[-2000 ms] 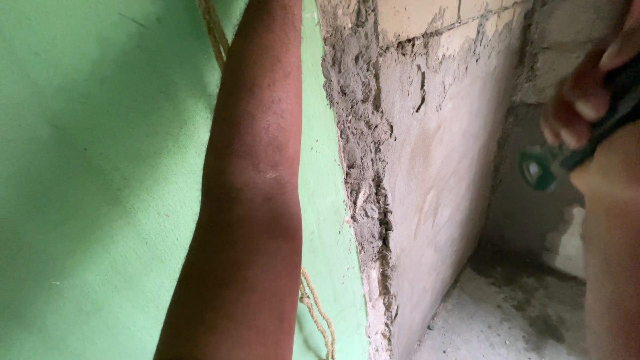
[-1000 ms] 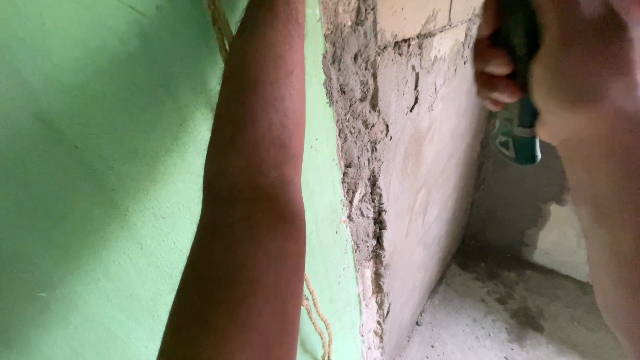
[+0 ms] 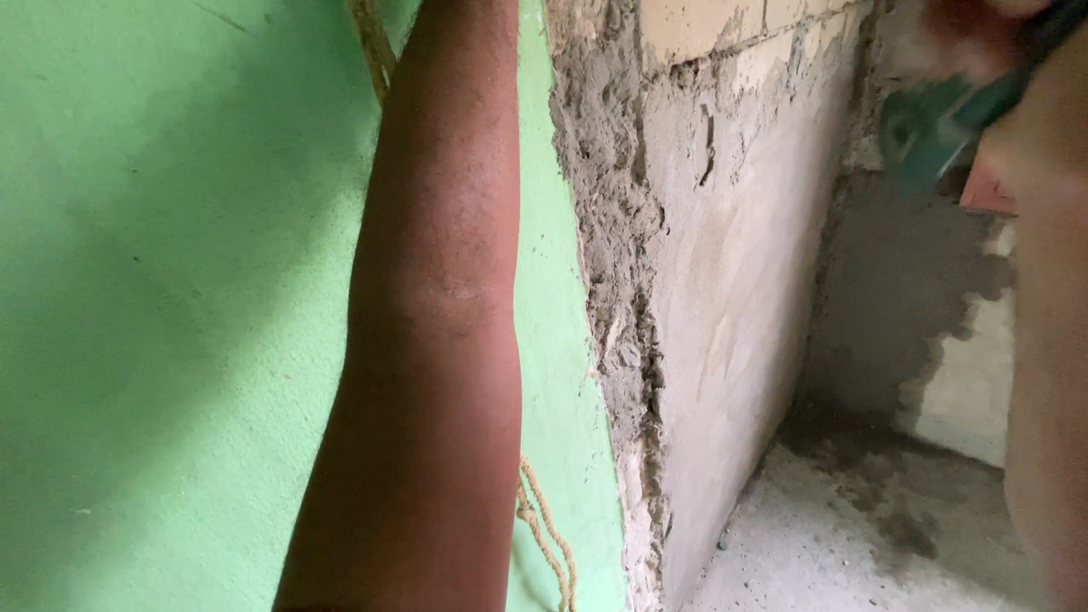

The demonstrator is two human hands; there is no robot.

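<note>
My left arm (image 3: 433, 340) reaches up through the middle of the view in front of a green painted wall (image 3: 170, 340); the left hand is beyond the top edge. At the top right, my right hand (image 3: 977, 42) is blurred, its fingers closed around a dark handle. The green end of this hand-held tool (image 3: 922, 127) points down and left; its kind cannot be told. A strip of rough, broken mortar (image 3: 612, 221) runs down beside the green wall's edge, left of the right hand.
A plastered wall (image 3: 722, 280) with bare blocks at its top recedes to a corner. Below is a concrete floor (image 3: 833, 527) with dark patches and crumbs. Rope (image 3: 548, 535) hangs by the green wall. A reddish flat piece (image 3: 986, 183) shows beside the right forearm.
My right hand and its tool swung left, then moved up and back to the right. The tool's green end has tilted from nearly upright to slanting. The left arm has stayed about where it was.
</note>
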